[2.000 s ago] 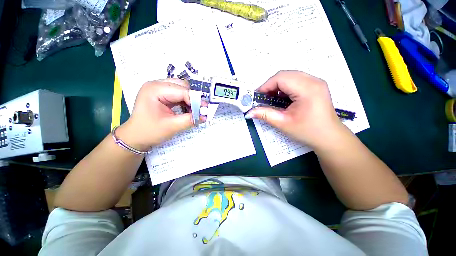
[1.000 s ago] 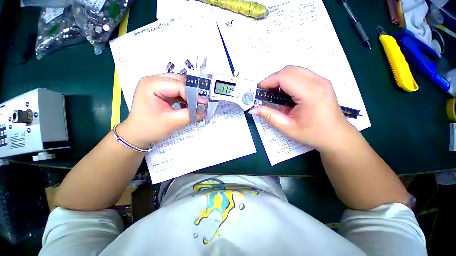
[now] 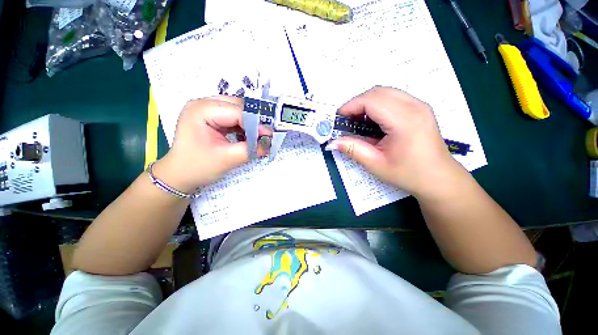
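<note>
A digital caliper (image 3: 305, 120) is held level above white printed sheets (image 3: 275, 190). My right hand (image 3: 393, 141) grips its dark scale and the right side of its display head. My left hand (image 3: 213, 134) is at the jaws, with a small metal part (image 3: 264, 142) between its fingers and the jaws; the part is mostly hidden by the fingers and jaws. The display is lit, but its digits are blurred. A few small metal parts (image 3: 248, 82) lie on the left sheet just beyond the jaws.
A yellow-handled tool (image 3: 321, 8) lies on the papers at the back. A pen (image 3: 469, 31), yellow knife (image 3: 523, 80), blue-handled tool (image 3: 554, 78) and white cloth (image 3: 547, 26) are at right. Bags of parts (image 3: 131, 33) are at back left, above a white tester (image 3: 49, 160).
The caliper jaws have opened wider than two seconds ago, and the small part shows more clearly between them. The display reading has changed. The hands have barely moved.
</note>
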